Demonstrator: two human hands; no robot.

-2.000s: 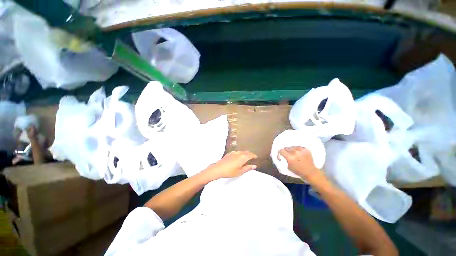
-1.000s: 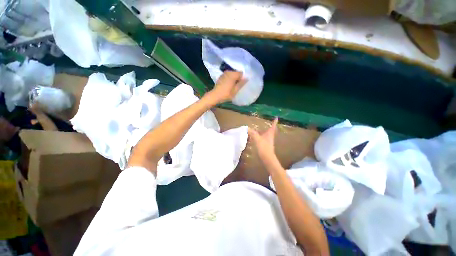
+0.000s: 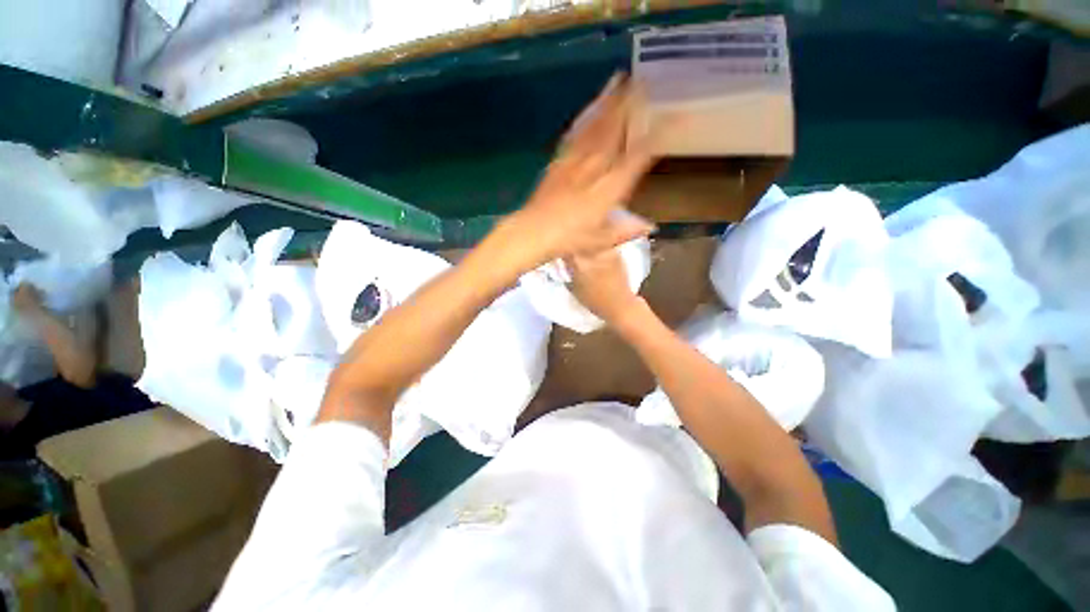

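A small brown carton point(image 3: 714, 102) with dark printed lines stands tilted in the green channel, its opening facing me. My left hand point(image 3: 594, 179) is blurred, fingers spread, at the carton's left side; whether it touches the carton is unclear. My right hand point(image 3: 604, 269) is on a white bagged unit point(image 3: 586, 297) just below the carton, over the cardboard sheet point(image 3: 574, 368). The right fingers are partly hidden by the left hand.
White bagged units stand in a group at left point(image 3: 227, 329) and another at right point(image 3: 807, 265). A green metal guide point(image 3: 329, 191) slants above the left group. A large carton point(image 3: 167, 502) is lower left. Another person's arm point(image 3: 60, 335) shows at far left.
The small carton now shows in the channel. My left hand has let go of the bagged unit it held over the channel edge and moved right. My right hand has come onto a bagged unit.
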